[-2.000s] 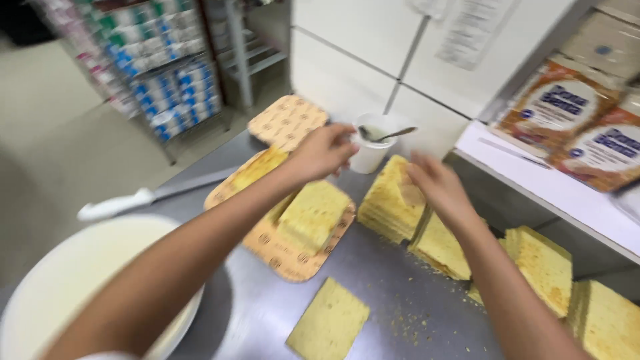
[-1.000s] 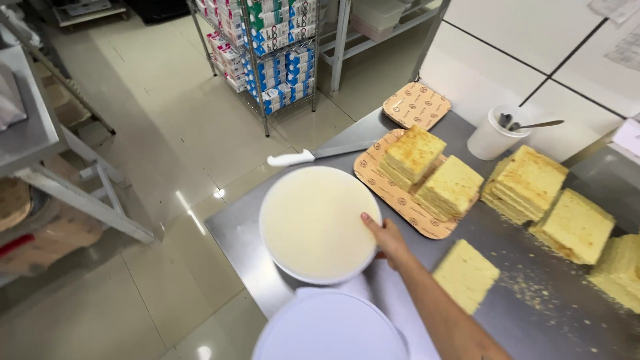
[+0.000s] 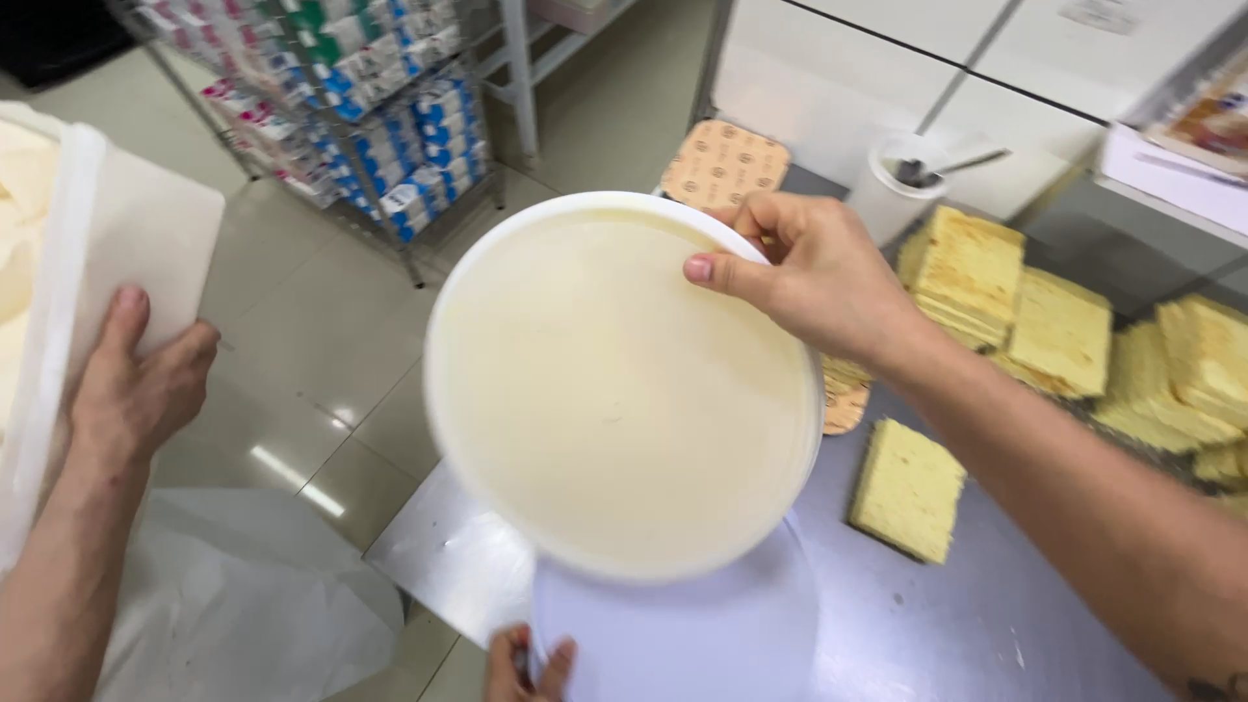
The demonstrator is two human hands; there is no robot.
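My right hand point(image 3: 804, 268) grips the rim of a round white plastic tub point(image 3: 614, 390), thumb on the inner side; its inside looks smooth and cream-coloured. Below it, my left hand point(image 3: 531, 668) shows only its fingers, at the left edge of a pale round lid-like disc point(image 3: 673, 624) partly behind the tub. A single square cake layer point(image 3: 907, 492) lies on the metal table point(image 3: 858, 624). Stacked cake layers point(image 3: 965, 263) stand farther right. A patterned cardboard tray point(image 3: 726, 166) shows behind the tub; another tray is mostly hidden.
At left, another person's hand point(image 3: 146, 375) holds a white rectangular tub point(image 3: 83, 253) of cream-coloured matter. A white cup point(image 3: 892, 185) with utensils stands by the wall. A wire rack of cartons point(image 3: 390, 146) stands on the floor beyond the table.
The round tub is now raised and farther right over the table, hiding most of the filled cake tray. Another person's hand with a rectangular tub has come into view at left. My left-hand fingers now show.
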